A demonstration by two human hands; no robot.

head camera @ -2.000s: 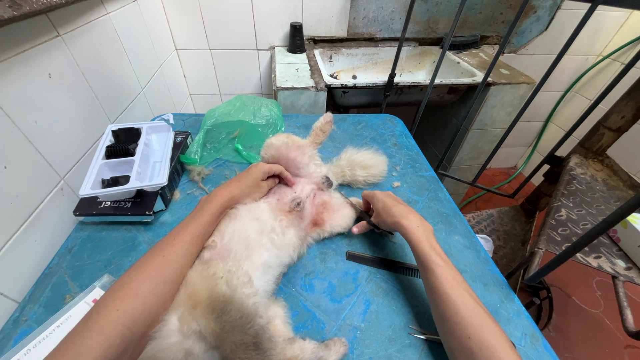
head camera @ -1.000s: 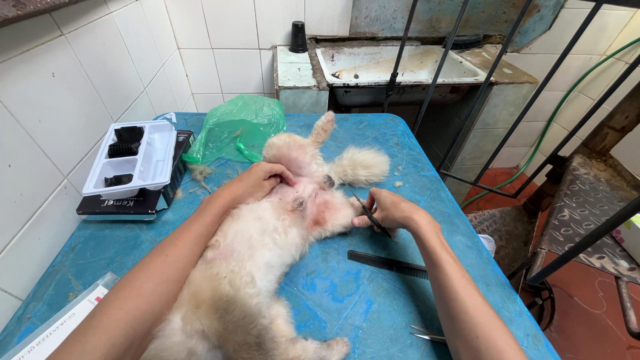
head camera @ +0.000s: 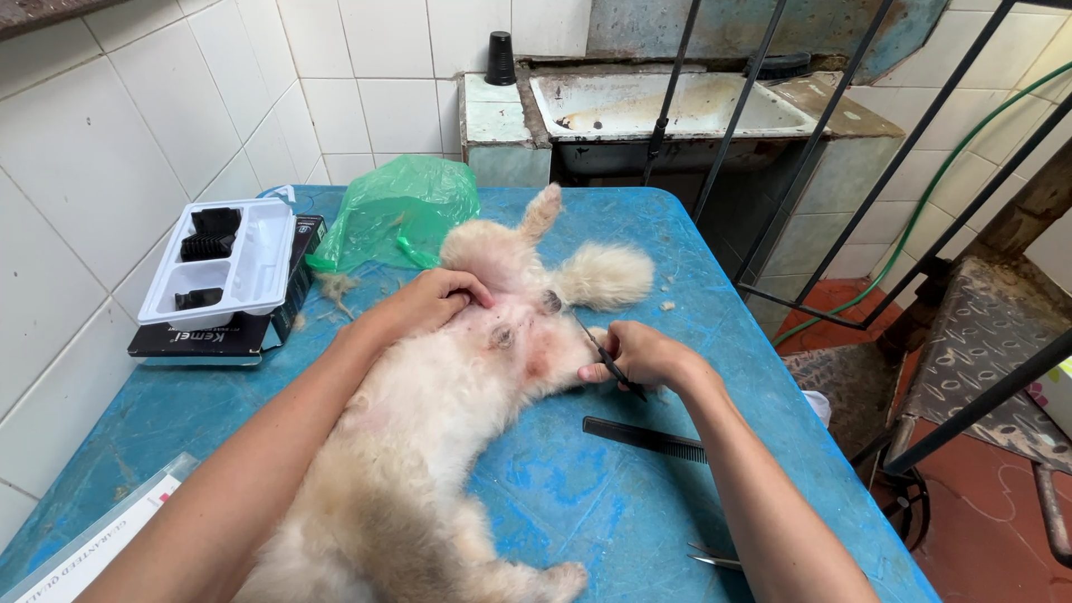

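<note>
A cream-coloured dog lies belly-up on a blue table, its fluffy tail spread on the tabletop at the far side. My left hand rests on the inner thigh, fingers bent against the skin; whether they pinch it cannot be told. In my right hand is a pair of dark scissors, the tips pointing toward the base of the tail, close to the near hind leg. A black comb lies below that hand. Metal scissor tips show beside my right forearm.
At the left, a white plastic tray with black clipper guards sits on a Kemei box. A green plastic bag lies at the far edge. Black metal bars run along the right. Behind stand a stained sink and a black cup.
The scissors in my right hand now point up toward the tail base, and that hand has turned slightly. My left hand stays on the dog's thigh.
</note>
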